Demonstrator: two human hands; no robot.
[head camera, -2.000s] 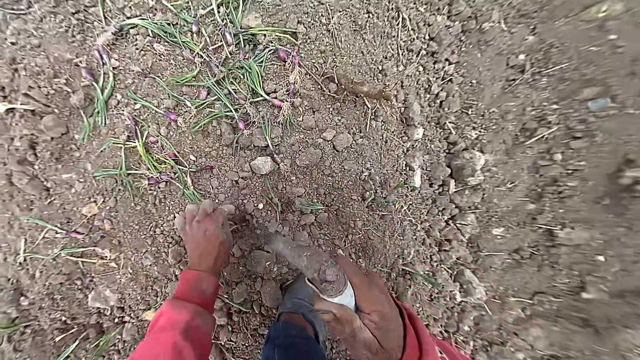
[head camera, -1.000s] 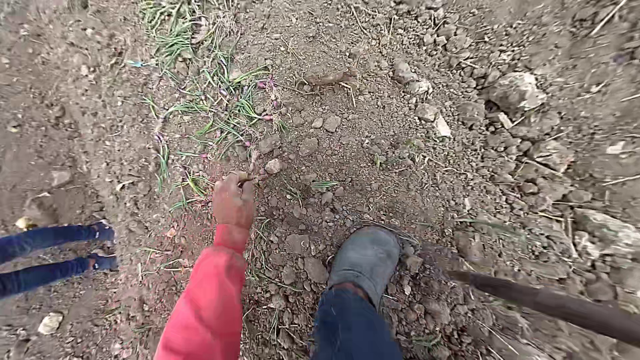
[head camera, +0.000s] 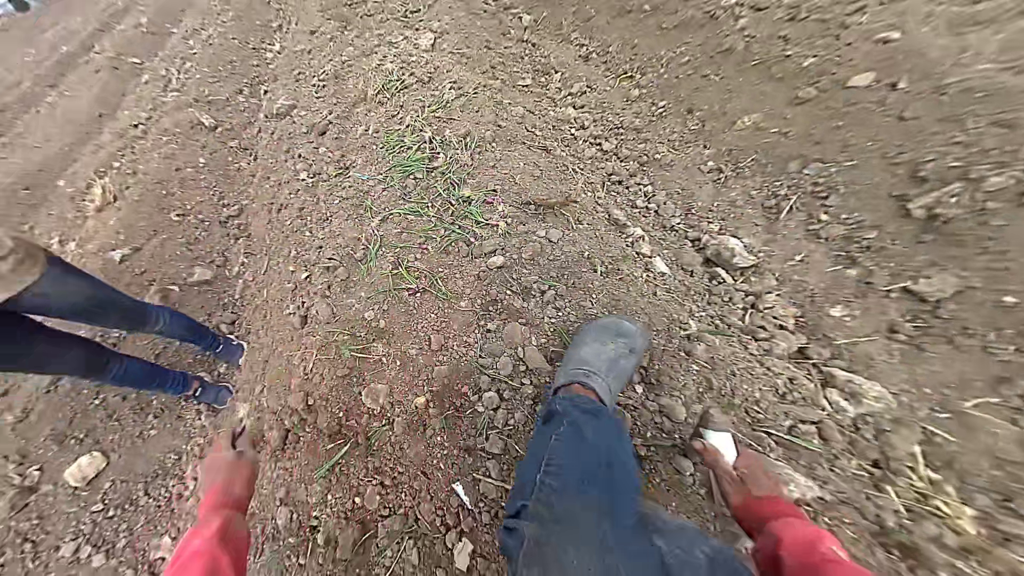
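My left hand (head camera: 228, 466) is low at the left above the soil, fingers curled; a small dark purplish thing shows at the fingertips, too blurred to name. At the lower right, my right hand (head camera: 744, 478) is closed around a dark handle with a white band (head camera: 720, 445); the rest of it is mostly hidden. Farther forward, uprooted onion plants (head camera: 436, 212) with green leaves and purple bulbs lie in a loose heap on the ground. A smaller bunch of onions (head camera: 416, 280) lies just nearer to me.
Another person's legs (head camera: 112, 336) in blue jeans and dark shoes stand at the left. My grey rubber clog (head camera: 604, 356) is on stony soil in the middle. Larger rocks (head camera: 728, 252) lie at the right, and a pale stone (head camera: 86, 469) at the lower left.
My left hand has moved away from the onions, back and to the left. The right hand, out of view one second ago, shows again. More of the other person is visible as the view has shifted.
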